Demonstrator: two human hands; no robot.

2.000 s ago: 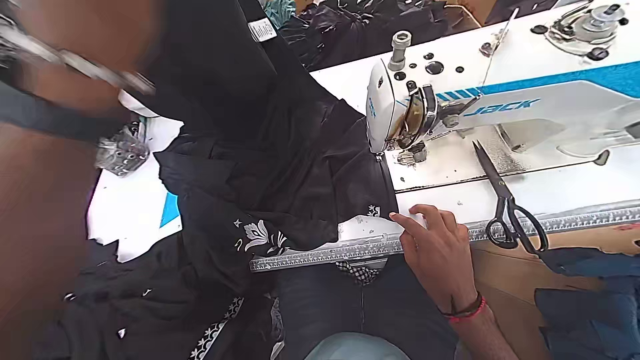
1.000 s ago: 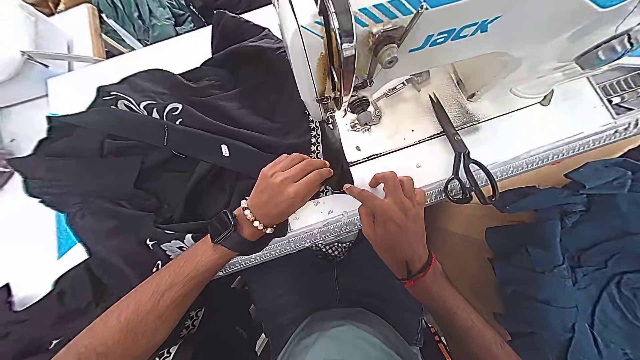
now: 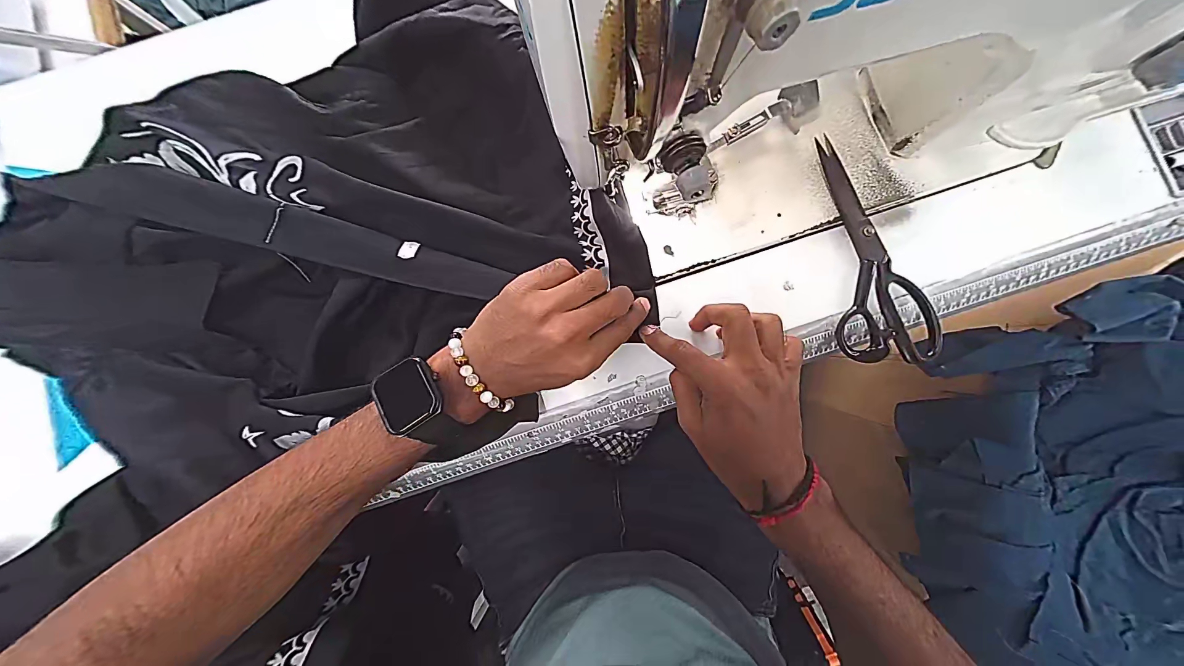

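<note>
Black fabric (image 3: 444, 102) with white embroidery lies spread over the left of the sewing table, its right edge running beside the presser foot area of an industrial sewing machine (image 3: 832, 37). My left hand (image 3: 555, 324), with a watch and beaded bracelet at the wrist, pinches that edge near a white patterned trim (image 3: 588, 227). Close to its fingertips, the index finger of my right hand (image 3: 740, 388) touches the corner of the fabric; the other fingers are bent and apart, with nothing seen between them. Black-handled scissors (image 3: 869, 250) lie open on the machine bed, right of both hands.
A ruler strip (image 3: 980, 289) runs along the table's front edge. Dark blue fabric (image 3: 1045, 481) is heaped at the right, beside a brown surface (image 3: 856, 453). More black cloth hangs at the lower left, near my lap.
My left arm, raised across the upper left two seconds ago, came down to the fabric edge. My right hand has stayed near that edge. The view has shifted closer to the machine's needle area.
</note>
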